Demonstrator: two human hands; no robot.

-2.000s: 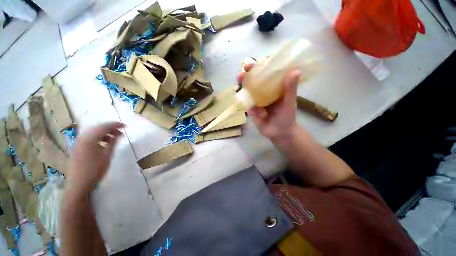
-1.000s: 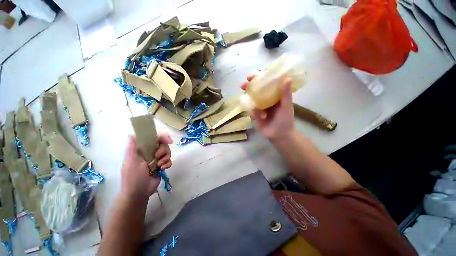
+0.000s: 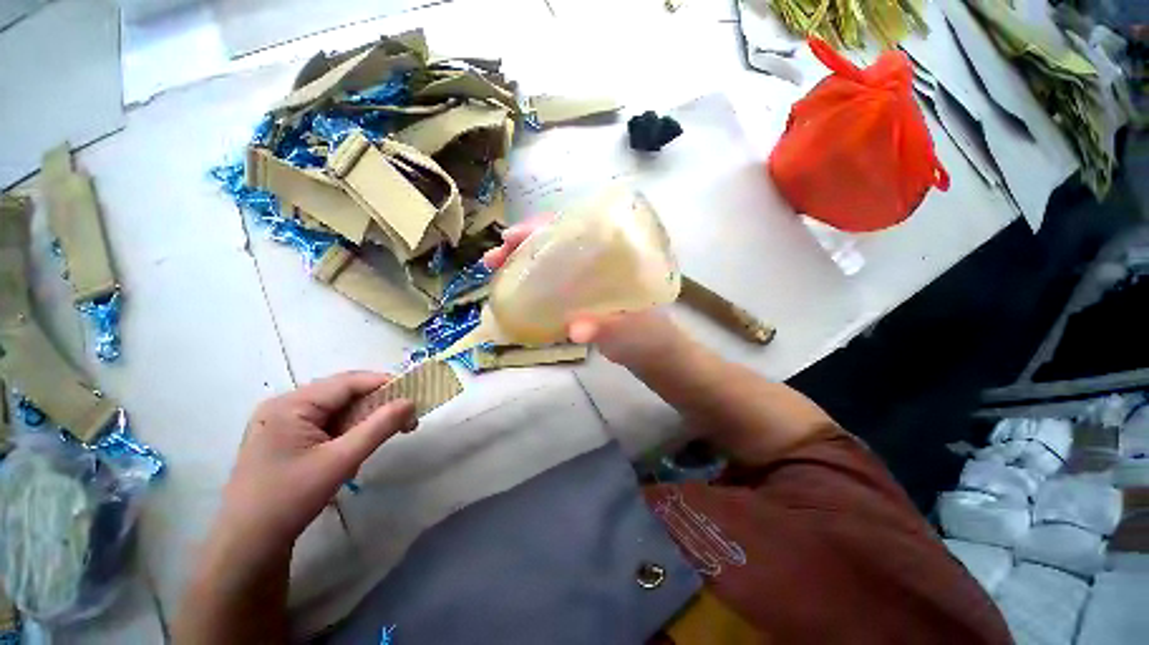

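Observation:
My left hand (image 3: 302, 447) grips a khaki webbing tab (image 3: 426, 393) between thumb and fingers, low at centre-left; the tab's ribbed end points right. A bit of blue film shows below the hand. My right hand (image 3: 592, 330) holds the yellowish translucent glue bottle (image 3: 586, 271), tilted down to the left. Its long nozzle reaches the tab's end; whether it touches cannot be told. Part of my right hand is hidden behind the bottle. A pile of khaki tabs (image 3: 401, 202) with blue-wrapped hardware lies just beyond.
Laid-out tabs (image 3: 82, 227) and a clear plastic bag (image 3: 57, 523) are at left. A black wad (image 3: 654, 130), a brown hammer handle (image 3: 727, 311) and a red plastic bag (image 3: 857, 145) are at right. White bundles (image 3: 1040, 485) sit lower right, beyond the table edge.
My left hand came in from the left rows, and the tab it holds has turned from upright to pointing right. The bottle has moved left and down to the tab. The view has shifted right.

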